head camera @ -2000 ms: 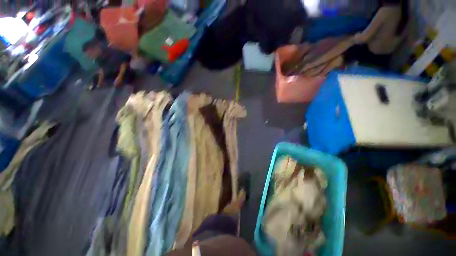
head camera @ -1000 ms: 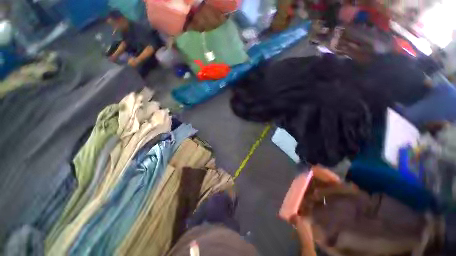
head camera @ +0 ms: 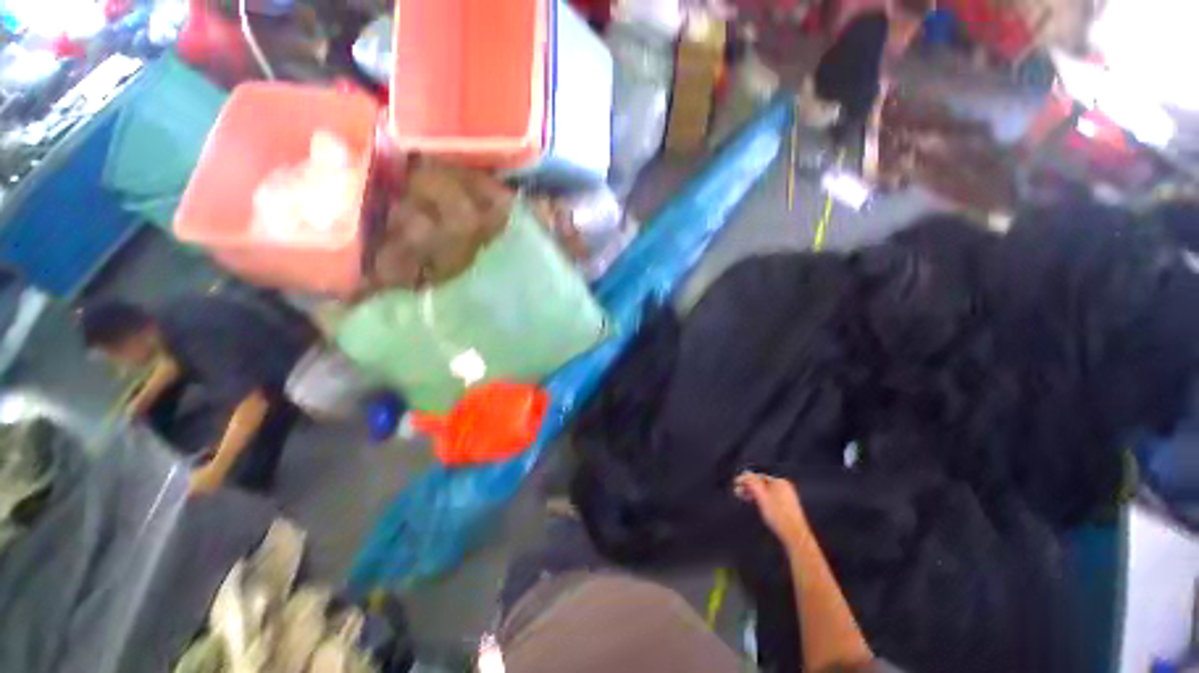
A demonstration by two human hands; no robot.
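Note:
My right hand (head camera: 767, 492) is small and blurred, at the end of a bare forearm from the bottom edge. It is over the large black cloth pile (head camera: 907, 381); I cannot tell whether it touches the cloth or how its fingers are set. My left hand is not in view. A small red-orange bag (head camera: 492, 423) lies left of the pile, against the pale green sack (head camera: 473, 316) and a long blue film-wrapped roll (head camera: 697, 230).
A person in dark clothes (head camera: 237, 368) crouches at the left beside grey cloth (head camera: 105, 552). Pink-orange tubs (head camera: 283, 250) stand behind the green sack. Beige-green cloth (head camera: 283, 611) lies at the lower left. A pale-topped table (head camera: 1164, 592) is at the lower right.
The view has swung and moved forward, so the red-orange bag, green sack and black pile look nearer. The garment heap has slid to the lower left. My right forearm now shows over the black cloth.

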